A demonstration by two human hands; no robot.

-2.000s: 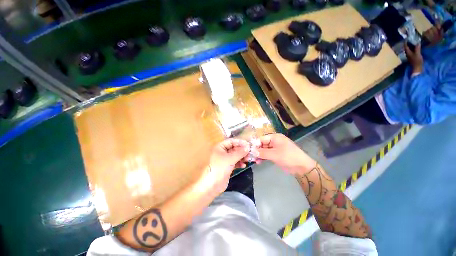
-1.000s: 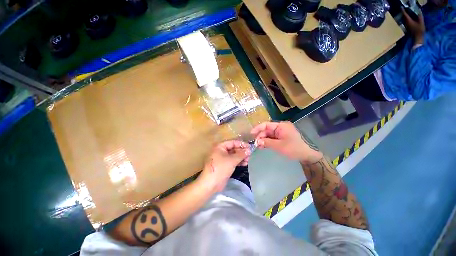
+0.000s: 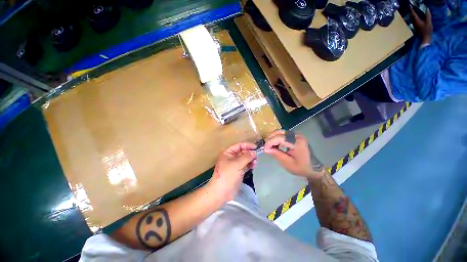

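My left hand (image 3: 234, 162) and my right hand (image 3: 291, 152) meet fingertip to fingertip near the front edge of the bench. A small clear film (image 3: 260, 150) is pinched between them; its outline is hard to see apart from its shine. A white film roll (image 3: 202, 53) with a loose strip lies on the right part of the cardboard work mat (image 3: 148, 102). A pale dispenser block (image 3: 230, 113) sits at the strip's end, beyond my hands.
Several round black housings (image 3: 330, 42) lie on stacked cardboard sheets (image 3: 358, 66) at the right. More stand on the dark green conveyor (image 3: 36, 18), behind blue edge tape (image 3: 153, 38). A person in blue sleeves (image 3: 427, 71) works at far right, near a purple stool (image 3: 358, 115).
The view has shifted, so the bench and roll sit further left and higher than at first. My right fingers have curled closer around the film, and my hands stay together.
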